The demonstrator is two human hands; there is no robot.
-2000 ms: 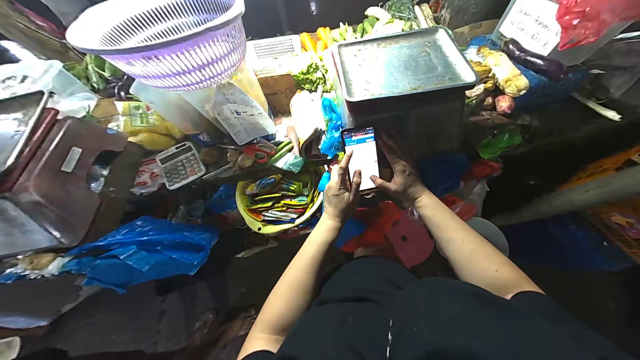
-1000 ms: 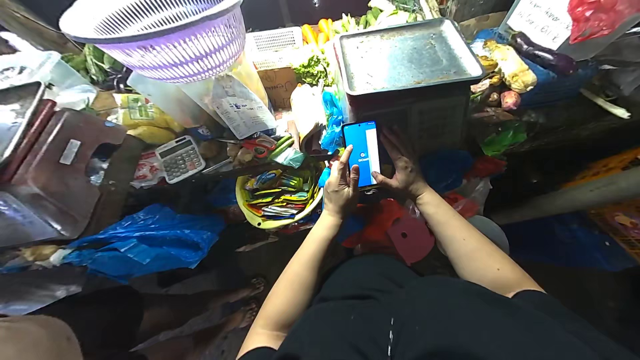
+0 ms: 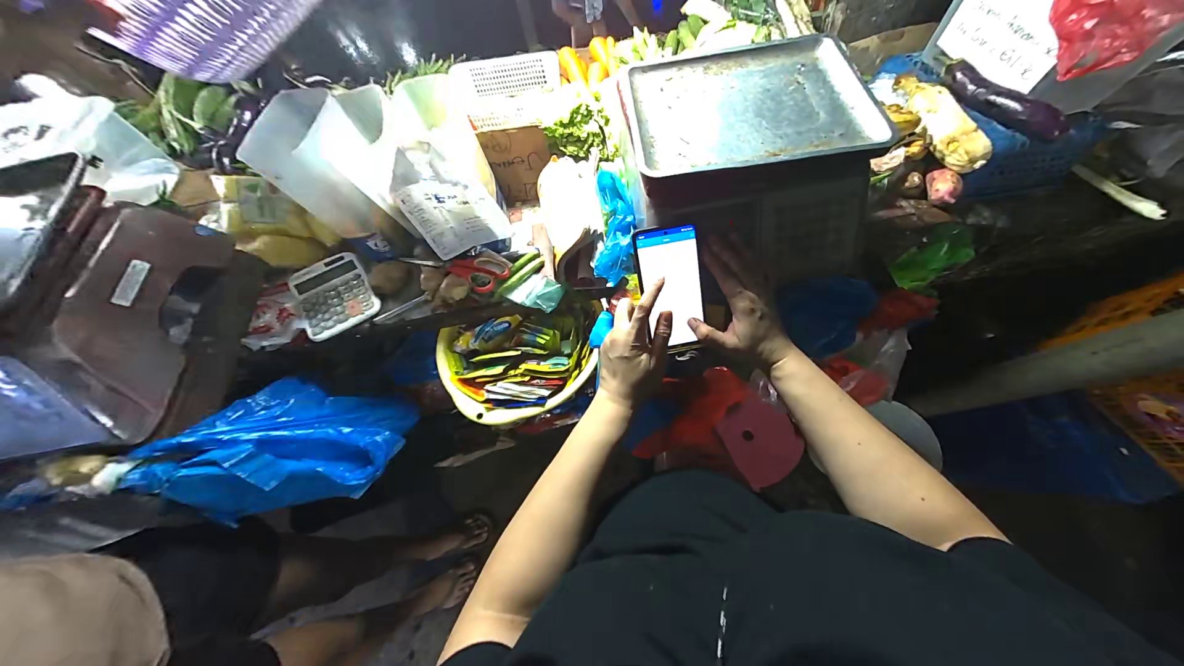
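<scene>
A smartphone (image 3: 672,289) with a lit, mostly white screen lies between my hands, upright in front of a weighing scale. My left hand (image 3: 633,351) is at its left edge, with a finger over the screen. At the lower right edge, the thumb of my right hand (image 3: 747,319) touches the phone, and its other fingers spread beside the scale. Behind the phone stands the scale with its metal tray (image 3: 763,106). A yellow basket (image 3: 450,393) of small packets is left of my left hand. Whether the phone rests on anything is hidden.
A calculator (image 3: 334,295), red-handled scissors (image 3: 480,273) and clear plastic containers (image 3: 319,153) are at left. A blue plastic bag (image 3: 277,449) hangs from the front edge. Vegetables, including an eggplant (image 3: 1006,100), lie at right. Another person's legs (image 3: 370,578) are at lower left.
The phone screen has gone from a page with writing to blue, and now to mostly white. The purple basket has shifted up and left in view. Another person's legs have come into view at lower left.
</scene>
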